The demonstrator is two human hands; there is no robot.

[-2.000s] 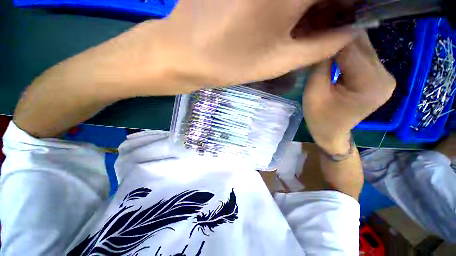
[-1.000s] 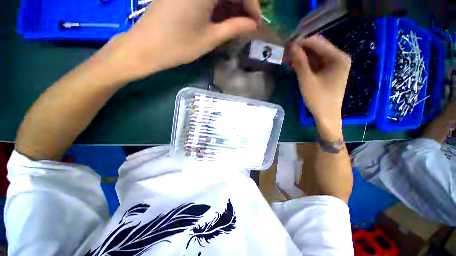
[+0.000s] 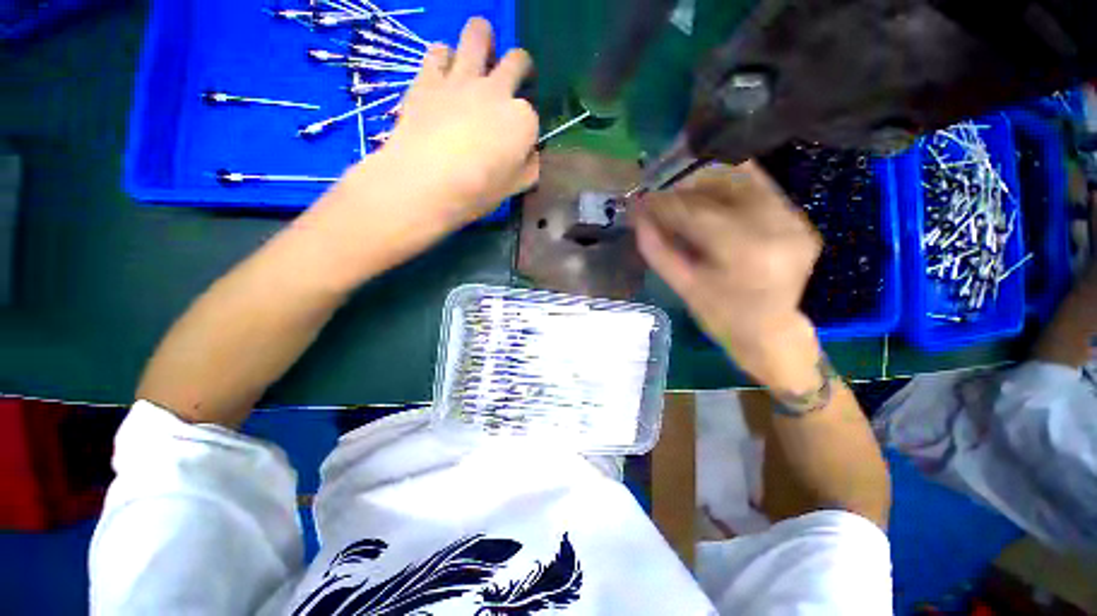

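My left hand (image 3: 469,132) is over the right part of the blue tray, fingers curled. A thin white stem (image 3: 563,128) sticks out of it to the right; its other end is hidden. My right hand (image 3: 740,247) is beside the small silvery block (image 3: 597,208), fingertips close to its dark hole; what they hold, if anything, is hidden or blurred. The block sits on the brownish base plate (image 3: 556,255). The dark press (image 3: 782,90) hangs over my right hand. The clear box (image 3: 658,373) of aligned stemmed pieces lies at the bench edge by my lap.
The blue tray (image 3: 156,132) at upper left holds several stemmed pieces with dark heads. Right of the press are a blue bin of black fittings (image 3: 842,241) and a blue bin of silver-white parts (image 3: 968,229). A neighbour's sleeve (image 3: 998,421) is at right. A carton (image 3: 674,481) is below the bench.
The view has shifted, showing more tray and press. My left hand now lies over the tray with a stem showing. My right hand remains by the block.
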